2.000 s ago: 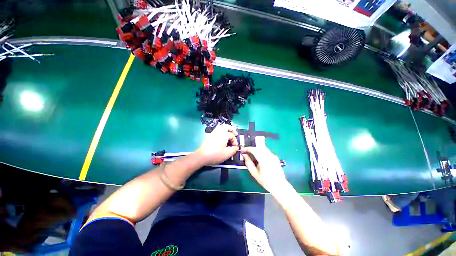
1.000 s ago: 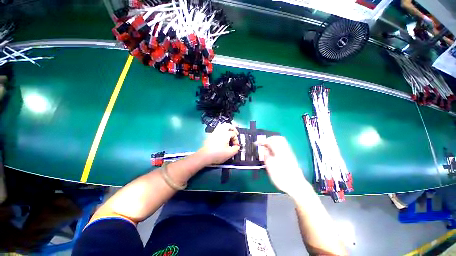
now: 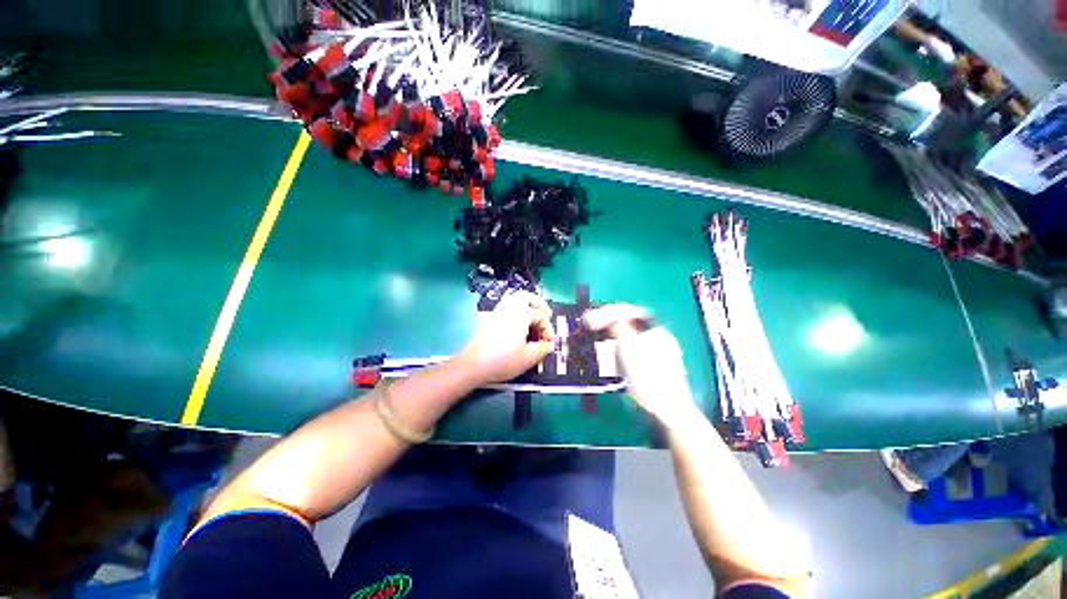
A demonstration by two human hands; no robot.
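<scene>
A white-wire harness lead point(image 3: 410, 365) lies left to right under my left forearm, its red and black connector point(image 3: 367, 371) at the left end. My left hand point(image 3: 513, 335) has its fingertips pinched at the taped work template point(image 3: 573, 339); a tiny reddish piece shows at the fingertips, too small to name. My right hand point(image 3: 630, 342) is just right of it over the template, its fingertips blurred; I cannot tell whether it holds anything. A pile of small black parts point(image 3: 527, 228) lies just beyond my hands.
A harness pile point(image 3: 392, 105) with red and black connectors is at the back left. A harness bundle point(image 3: 739, 334) lies at the right. A black fan point(image 3: 777, 115) stands behind the rail. More harnesses point(image 3: 977, 222) lie at the far right. A yellow line point(image 3: 248, 281) crosses the green worktop.
My right hand was beside my left fingertips, then moved off to the right and stays apart, now blurred. My left hand has barely moved.
</scene>
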